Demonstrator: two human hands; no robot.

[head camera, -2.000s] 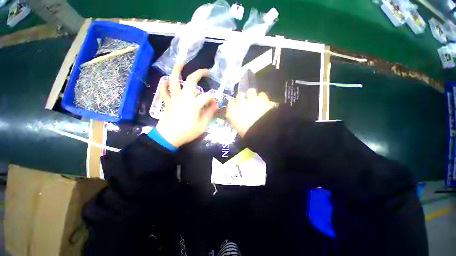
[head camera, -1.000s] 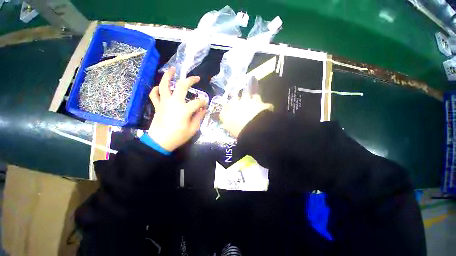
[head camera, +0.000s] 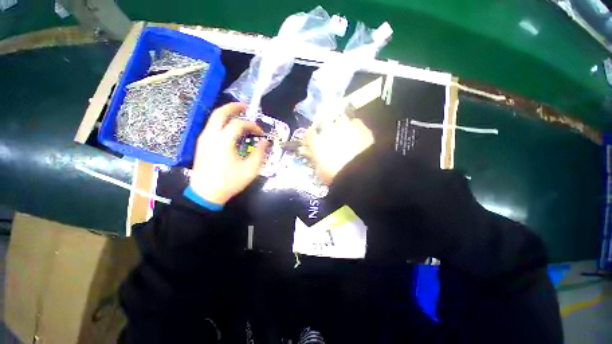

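Observation:
A white-framed electronic unit [head camera: 274, 160] with coloured parts lies on the black printed mat [head camera: 402, 164]. My left hand [head camera: 225, 158] grips its left side, fingers curled over it. My right hand [head camera: 339, 144] is closed at the right, with a short dark tool tip, apparently the pliers [head camera: 291, 144], pointing at the unit; the handles are hidden in the hand. A pale housing edge shows under the right fingers, partly hidden. Two clear plastic bags, left [head camera: 274, 60] and right [head camera: 339, 77], trail away behind the hands. Glare blurs the area between the hands.
The blue parts bin [head camera: 216, 77] at the left holds a heap of small metal parts [head camera: 158, 111] with a pale strip [head camera: 168, 75] across it. A cardboard box [head camera: 60, 275] stands lower left. The green conveyor [head camera: 456, 40] runs behind. Blue crates [head camera: 607, 201] show far right.
My left fingers have moved from spread to curled around the unit, whose frame now shows between the hands. The dark tool tip has come into view at my right hand. The whole view has shifted slightly.

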